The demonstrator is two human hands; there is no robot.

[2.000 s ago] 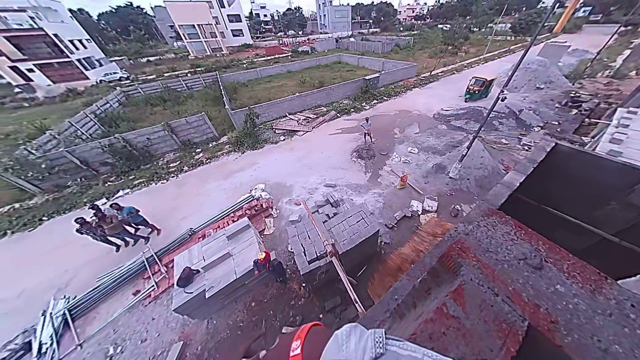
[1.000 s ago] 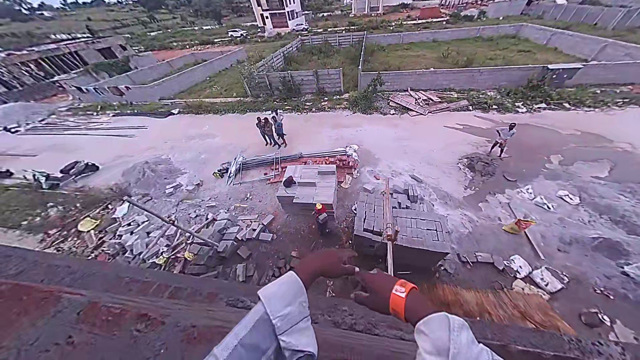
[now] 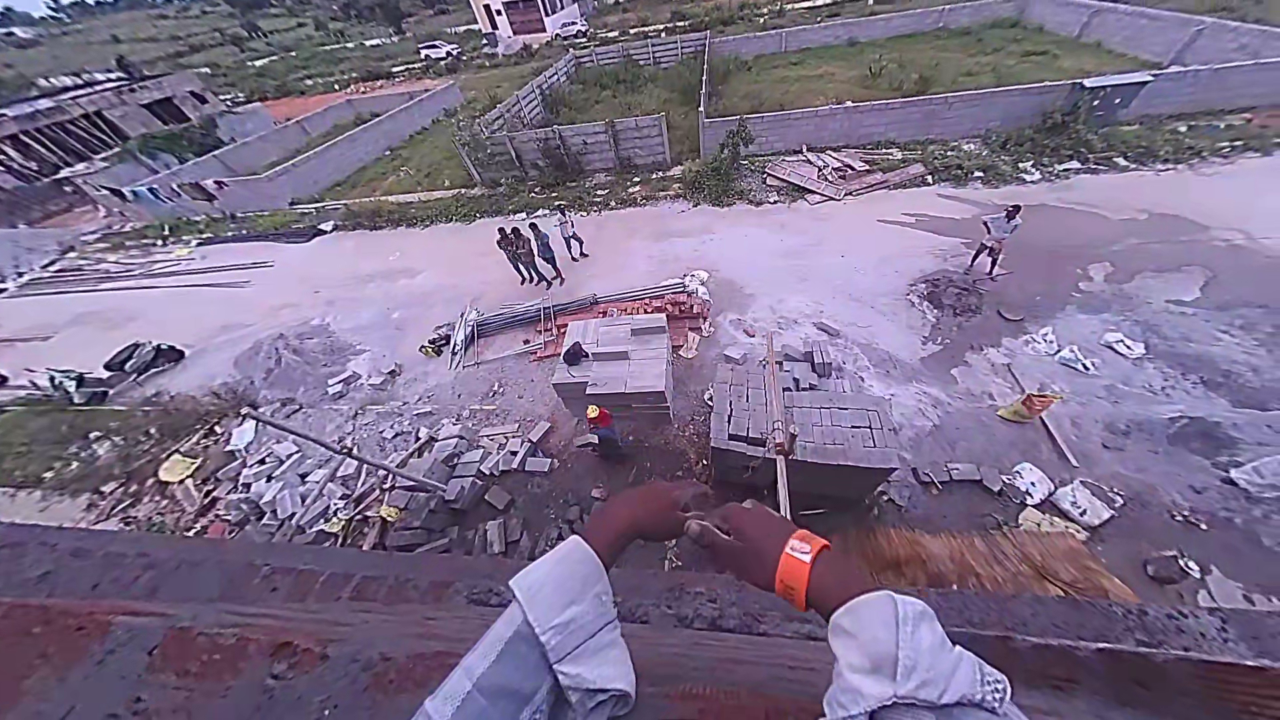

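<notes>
My left hand (image 3: 655, 510) and my right hand (image 3: 745, 540) meet at the fingertips just beyond the rough wall ledge (image 3: 400, 620). An orange wristband (image 3: 800, 570) circles my right wrist, and pale rolled sleeves cover both forearms. The fingers are curled, and whether anything small is between them cannot be made out. Far below stand a stack of light blocks (image 3: 625, 370) and a stack of grey blocks (image 3: 840, 430) with a wooden pole (image 3: 775, 400) lying across it.
Beyond the ledge is a long drop. A person in a yellow helmet (image 3: 600, 425) stands by the light stack. Loose blocks (image 3: 470, 470) lie scattered to the left. Several people (image 3: 540, 250) are on the road, and another person (image 3: 995, 240) stands by a mortar heap.
The view has swung left since the oldest frame. Both hands, out over the ledge a second ago with a gap between them, are now together.
</notes>
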